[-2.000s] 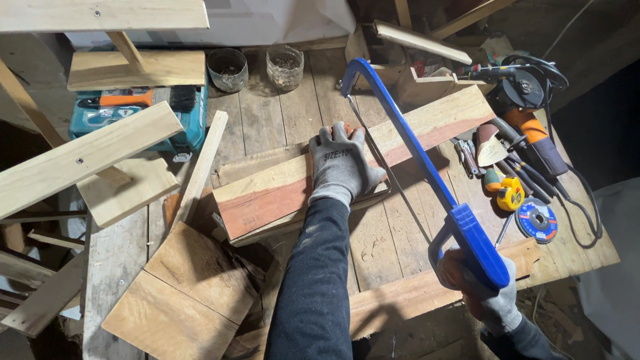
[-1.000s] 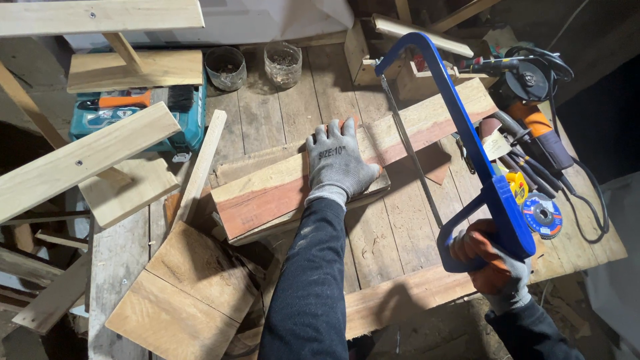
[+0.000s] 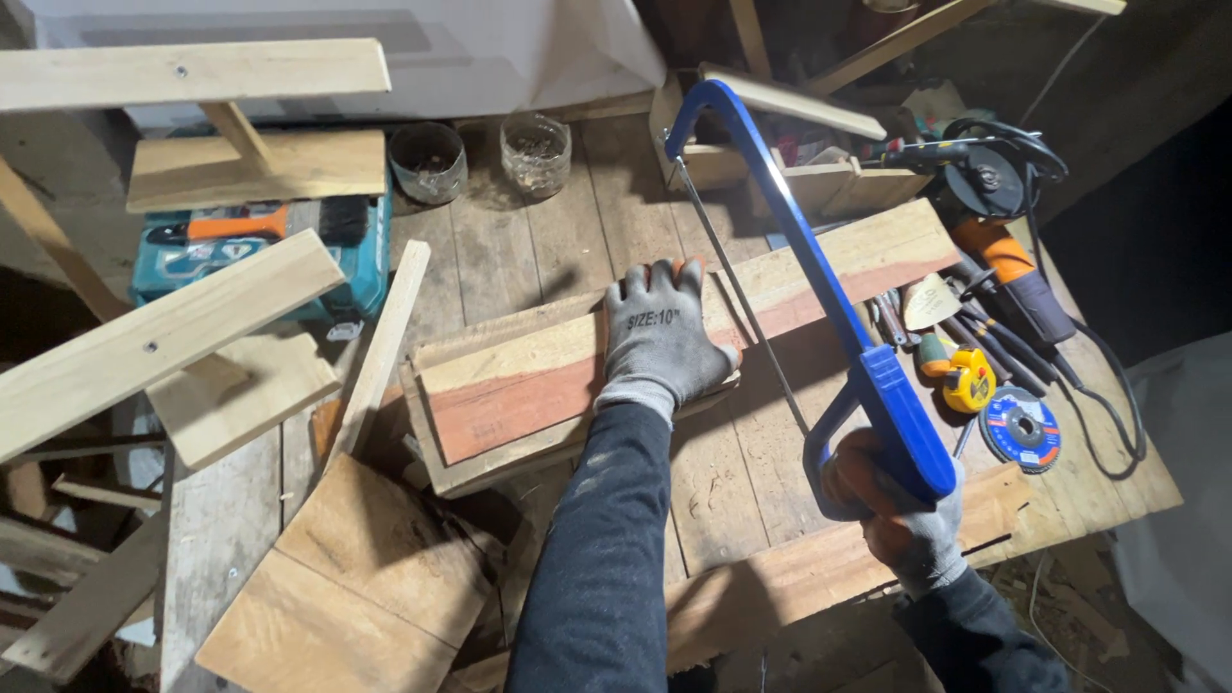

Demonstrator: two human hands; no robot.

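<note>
My left hand (image 3: 659, 337), in a grey work glove, lies on a two-toned wooden board (image 3: 520, 395) and presses it onto a wooden block (image 3: 577, 438) beneath. The board runs diagonally across the workbench, its far end up at the right. My right hand (image 3: 900, 505), gloved too, grips the handle of a blue hacksaw (image 3: 789, 207). The saw's blade crosses the board just right of my left hand; whether it touches the wood I cannot tell.
On the bench's right lie an angle grinder (image 3: 1001, 250), a yellow tape measure (image 3: 968, 380), a flap disc (image 3: 1020, 429) and pliers. Two cut plastic containers (image 3: 535, 159) stand at the back. At left are a teal tool case (image 3: 361, 279), a paintbrush (image 3: 241, 225) and wooden pieces (image 3: 356, 577).
The hacksaw in my right hand has shifted back and forth across the board. My left hand stays on the board.
</note>
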